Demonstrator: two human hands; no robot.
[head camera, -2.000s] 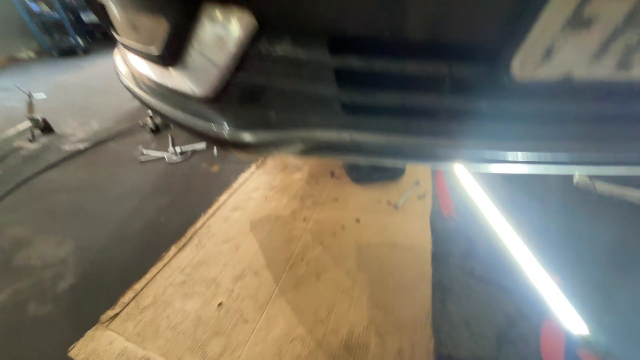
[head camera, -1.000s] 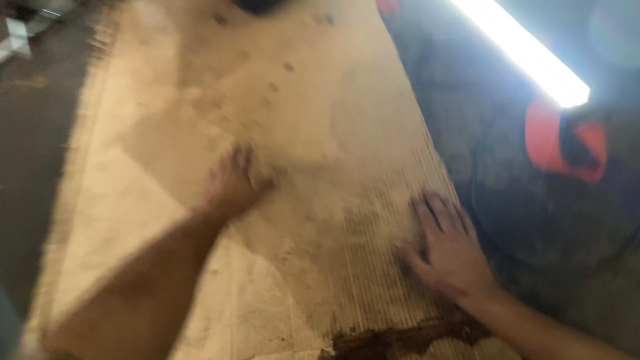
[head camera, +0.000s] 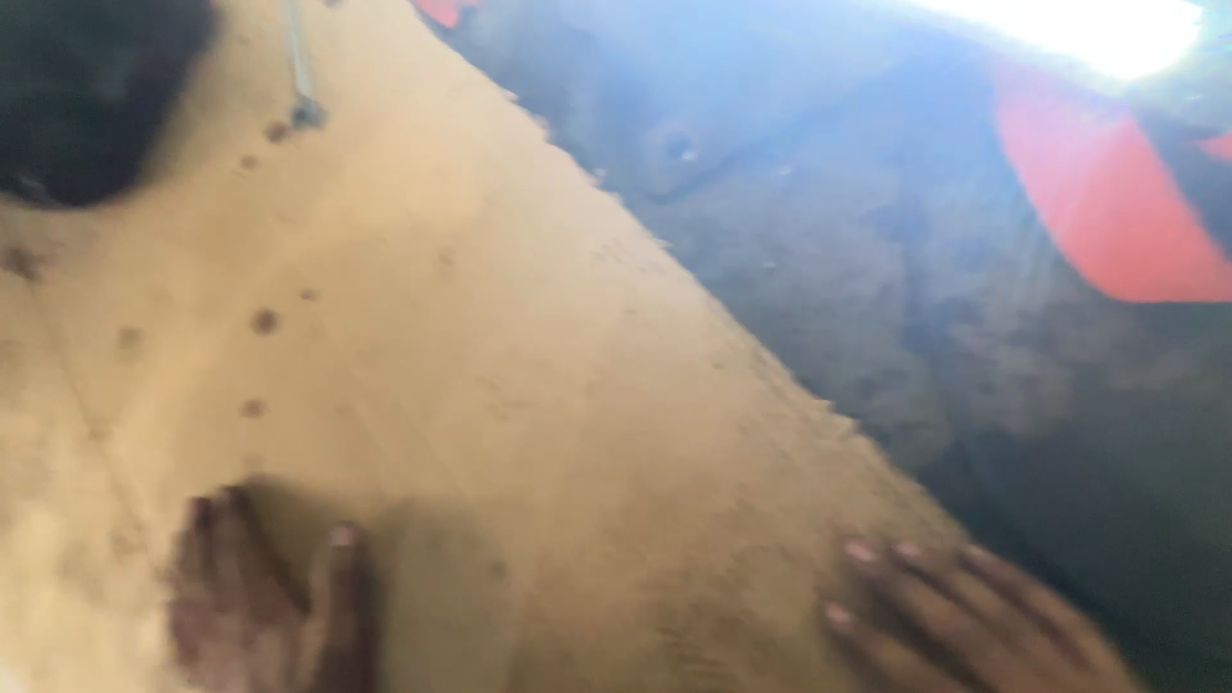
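My left hand (head camera: 265, 597) is at the bottom left, thumb apart from the fingers, resting on a sheet of cardboard (head camera: 539, 385) marked with dark spots. At the bottom right my right hand (head camera: 972, 616) lies palm down near the cardboard's right edge, its fingers spread. Neither hand holds anything. Beyond my left hand, near the top, a metal wrench-like tool (head camera: 301, 72) lies on the cardboard; blur hides its exact kind.
A dark rounded object (head camera: 87, 96) fills the upper left corner. Right of the cardboard is the dark floor (head camera: 818, 260), with a red curved piece (head camera: 1107, 192) and a bright light bar (head camera: 1088, 29) at the upper right.
Both hands, out of view two seconds ago, came onto the cardboard one second ago and are still there. The view has dropped from the car bumper and moved in close over the cardboard.
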